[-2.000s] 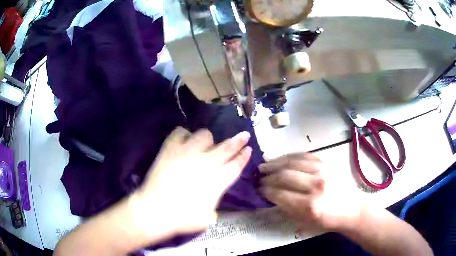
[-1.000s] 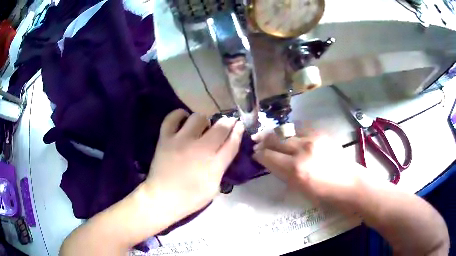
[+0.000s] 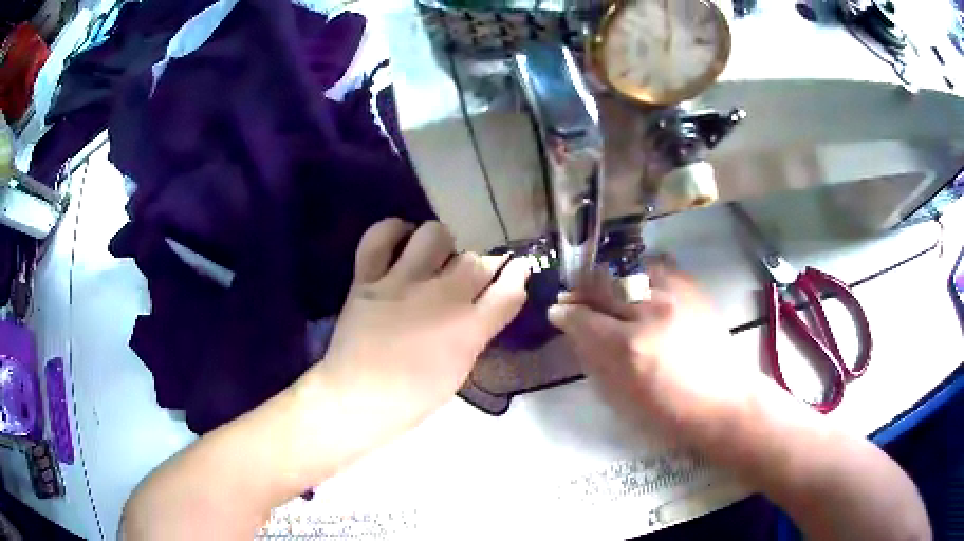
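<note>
The dark purple garment piece covers the table left of the sewing machine and runs under its needle area. My left hand lies on the cloth, fingertips pressing it just left of the needle area. My right hand is at the cloth's right edge, thumb and fingers together beside the needle area; whether it pinches the cloth is hard to tell. A small part of purple cloth shows between the hands. The presser foot is mostly hidden behind the chrome bar and fingers.
The cream-white machine head stands behind my hands, with a gold-rimmed dial. Red-handled scissors lie right of my right hand. A printed ruler scale runs along the near edge. A purple box is at far left.
My hands have moved in to the needle area with the cloth's near part, which has gone farther under the machine. A metal plate now shows below the cloth. The view has shifted slightly.
</note>
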